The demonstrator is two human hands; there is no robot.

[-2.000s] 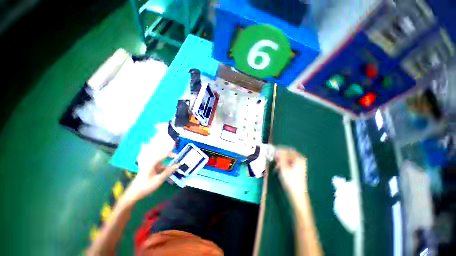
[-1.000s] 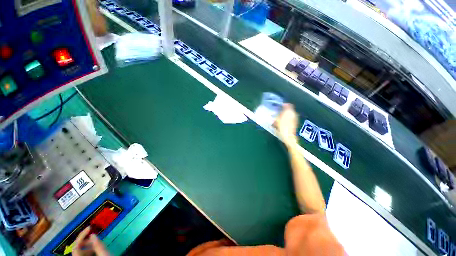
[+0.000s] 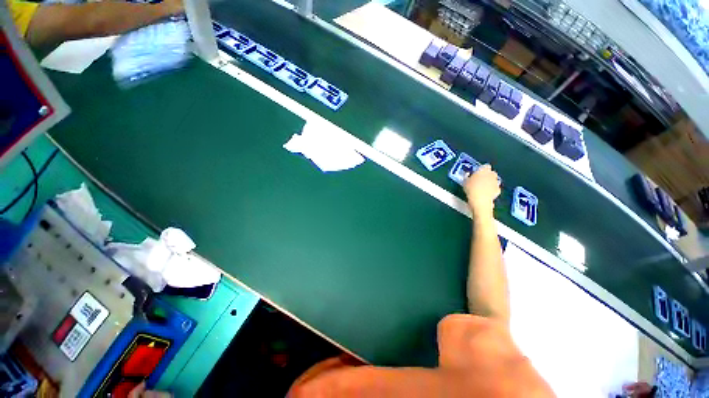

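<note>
My right hand [image 3: 483, 186] reaches over the far belt, its fingertips on the lower right part of a pale-edged panel [image 3: 465, 167]. Whether they grip it is hidden. Similar panels lie to its left [image 3: 434, 155] and right [image 3: 524, 206]. Only the fingertips of my left hand [image 3: 144, 391] show at the bottom edge, near the red start controls [image 3: 145, 355]; whether it holds anything is cut off. The press base plate [image 3: 58, 288] is at lower left, with a panel in the fixture [image 3: 15, 379] partly cut off.
Crumpled white cloth [image 3: 167, 260] lies beside the base, over a dark-edged piece. A white scrap [image 3: 326, 148] touches the dividing strip [image 3: 404, 177]. More panels [image 3: 326, 93] line the belt. Black parts [image 3: 505, 101] sit beyond. Another person's arm [image 3: 101, 22] reaches in at upper left. A white sheet [image 3: 571, 319] lies right.
The view has shifted over the belt and the press shows less. My right hand has gone from a blurred pale piece near the strip to a panel on the belt. My left hand shows less.
</note>
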